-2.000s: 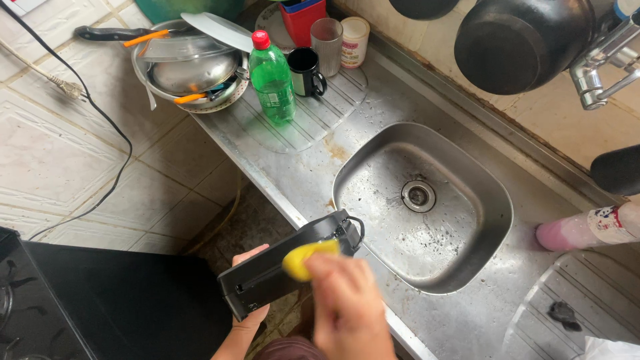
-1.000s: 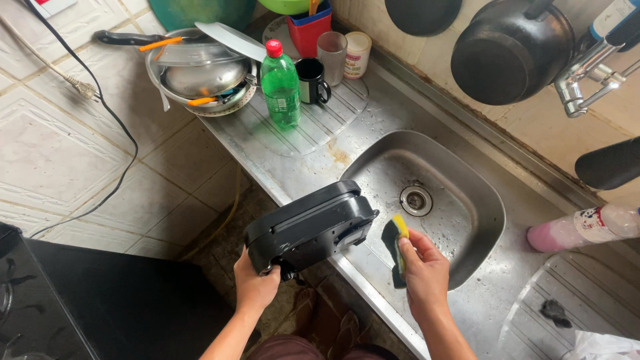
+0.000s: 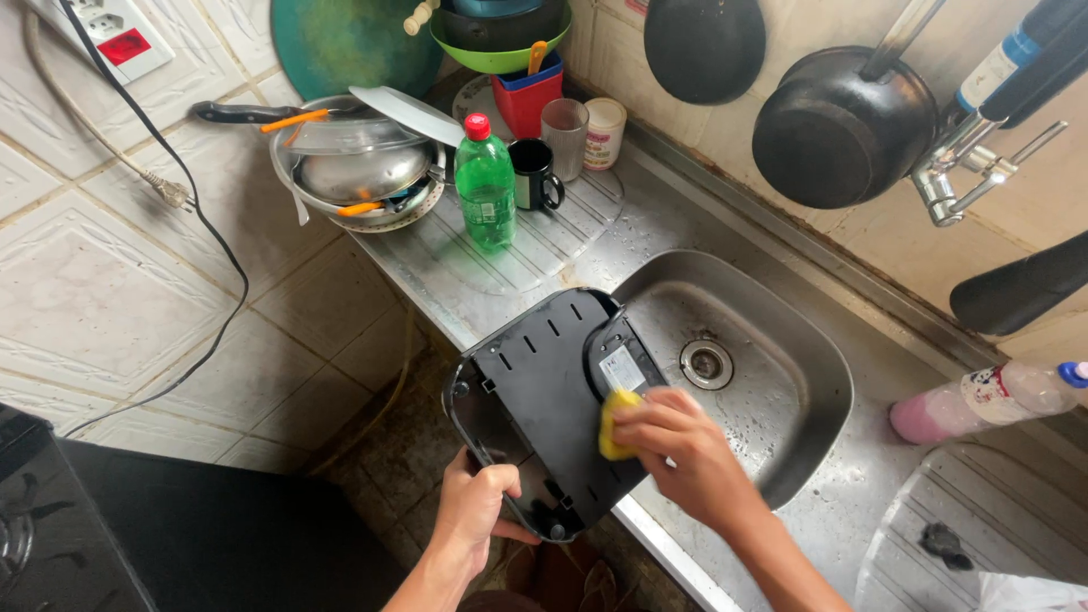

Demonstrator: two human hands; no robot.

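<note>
My left hand (image 3: 480,501) grips the lower left rim of a black plastic appliance base (image 3: 544,408), thumb on the rim. The base is tilted over the front edge of the steel counter, its slotted underside with a pale label toward me, its upper right corner by the sink basin (image 3: 799,357). In my right hand (image 3: 680,433) is a yellow sponge (image 3: 619,425), pressed to the underside just below the label. The sponge's far face is hidden.
Left of the basin stand a green plastic bottle (image 3: 486,191), a black mug (image 3: 534,174), a glass (image 3: 563,136) and a bowl of dishes (image 3: 365,170). Pans (image 3: 837,136) hang by the faucet (image 3: 960,170). A bottle of pink liquid (image 3: 977,404) leans at right; a black stove (image 3: 51,518) is lower left.
The black base has been turned so its slotted underside faces me. My right hand has brought the sponge from beside the base onto that underside.
</note>
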